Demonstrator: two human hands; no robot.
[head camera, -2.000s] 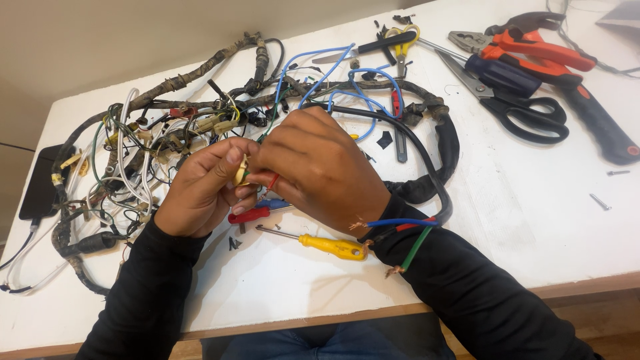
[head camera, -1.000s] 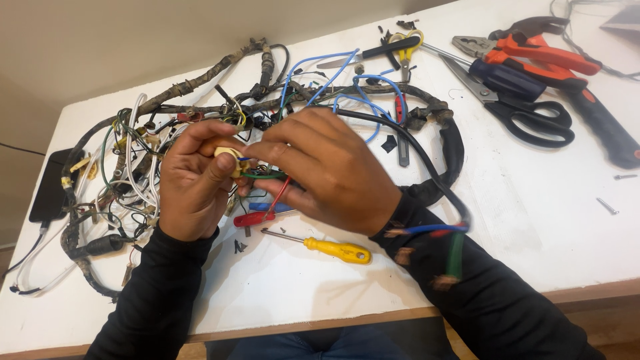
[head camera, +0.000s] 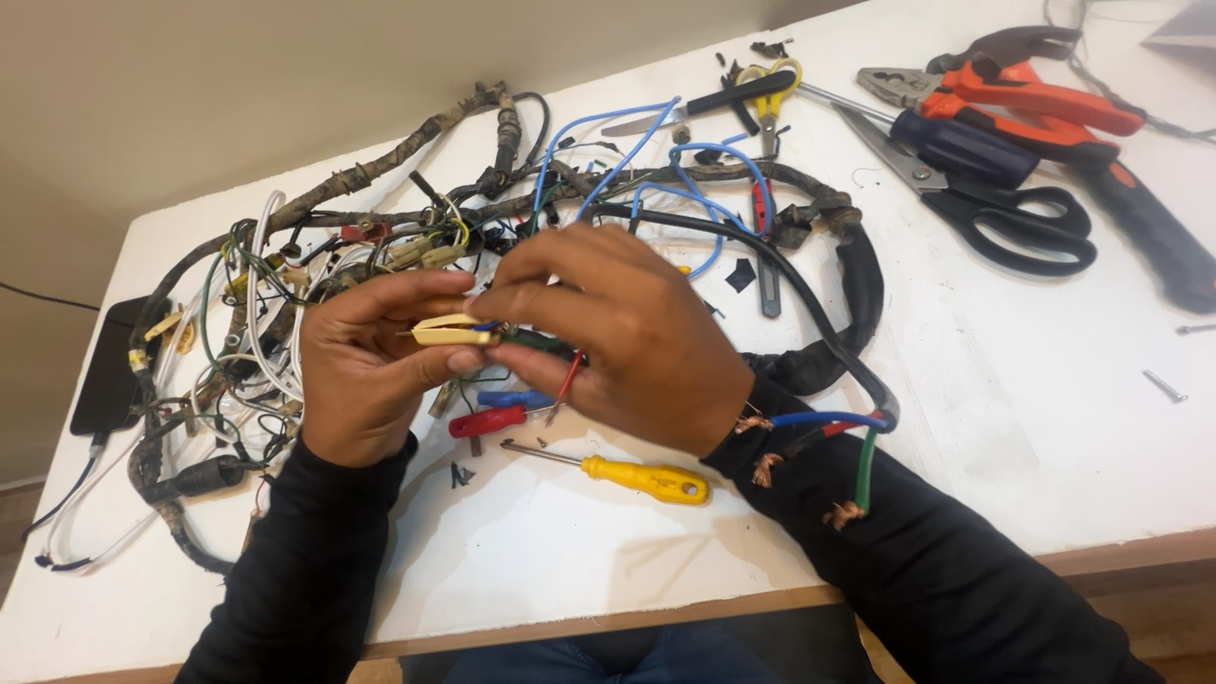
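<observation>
My left hand (head camera: 370, 366) grips a cream plastic connector housing (head camera: 451, 332) between thumb and fingers. Close against its right end, my right hand (head camera: 617, 332) pinches the wires that meet it, blue and dark green; a red wire (head camera: 568, 380) hangs below the palm. Beneath the hands lie a red-handled screwdriver (head camera: 489, 421), a blue handle (head camera: 513, 399) and a yellow screwdriver (head camera: 646, 478). A black cable (head camera: 807, 299) curves over the right wrist, its blue, red and green cores ending in bare copper strands. Exact fingertip contact is partly hidden.
A tangled, taped wiring harness (head camera: 332, 190) spreads behind and left. A phone (head camera: 114, 366) lies at far left. Yellow scissors (head camera: 769, 95), a knife (head camera: 731, 98) and a red cutter (head camera: 766, 256) lie behind. Black scissors (head camera: 1007, 223), pliers (head camera: 1026, 100), a blue-handled screwdriver (head camera: 964, 147) and a hammer (head camera: 1140, 218) lie right.
The connector has turned in my fingers, and its cream side now shows lengthwise. My right hand's fingers have shifted about its wire end.
</observation>
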